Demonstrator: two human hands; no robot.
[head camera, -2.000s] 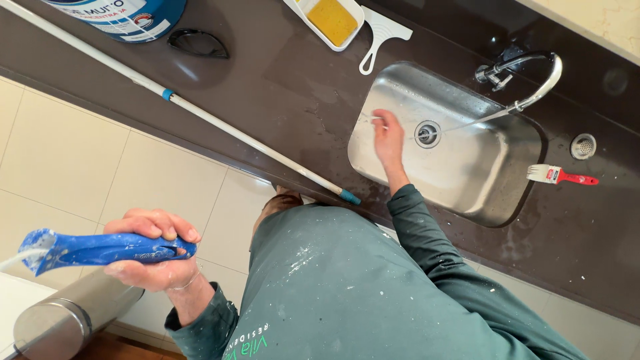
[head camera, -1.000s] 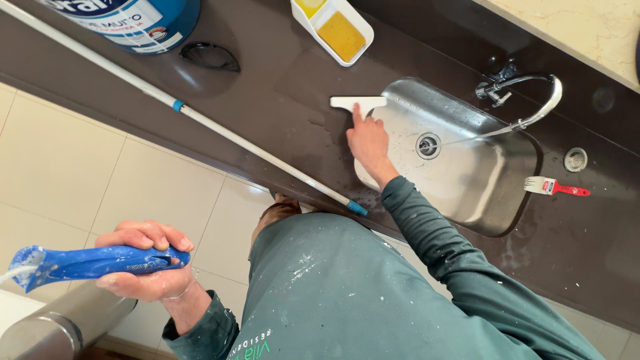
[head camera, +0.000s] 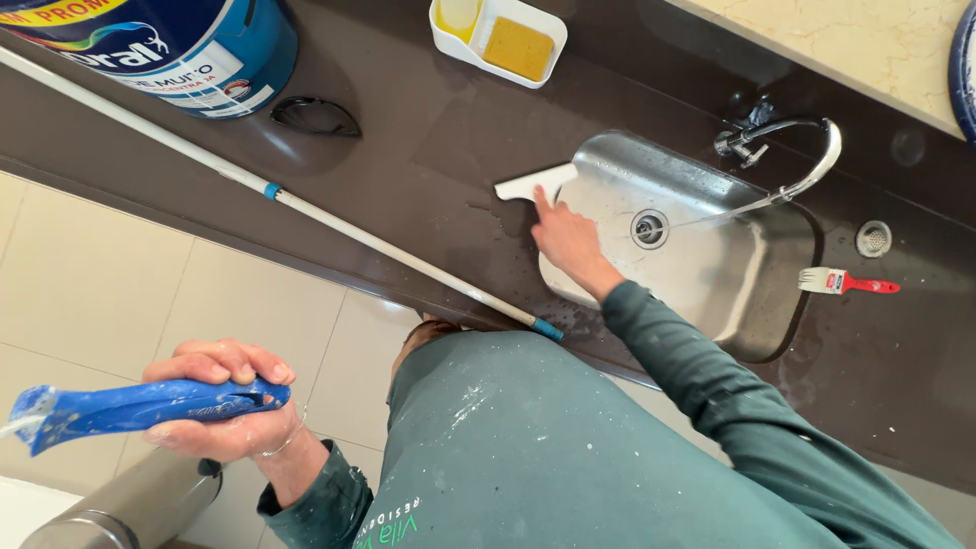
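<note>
My left hand is closed around a paint-spattered blue plastic handle, held out over the tiled floor; its far end lies at the left edge of the view. My right hand is on a small white squeegee at the left rim of the steel sink, forefinger along its blade part. The squeegee's handle is hidden under the hand. From the curved chrome faucet a thin stream of water runs toward the drain.
A long white pole lies across the dark countertop. Behind it stand a blue paint bucket, black glasses and a white caddy with a sponge. Right of the sink lie a strainer and a red-handled paintbrush. A metal bin stands lower left.
My right hand has moved from over the sink to the squeegee, which lay beside the caddy and now sits at the sink's left rim. My left hand keeps the blue handle.
</note>
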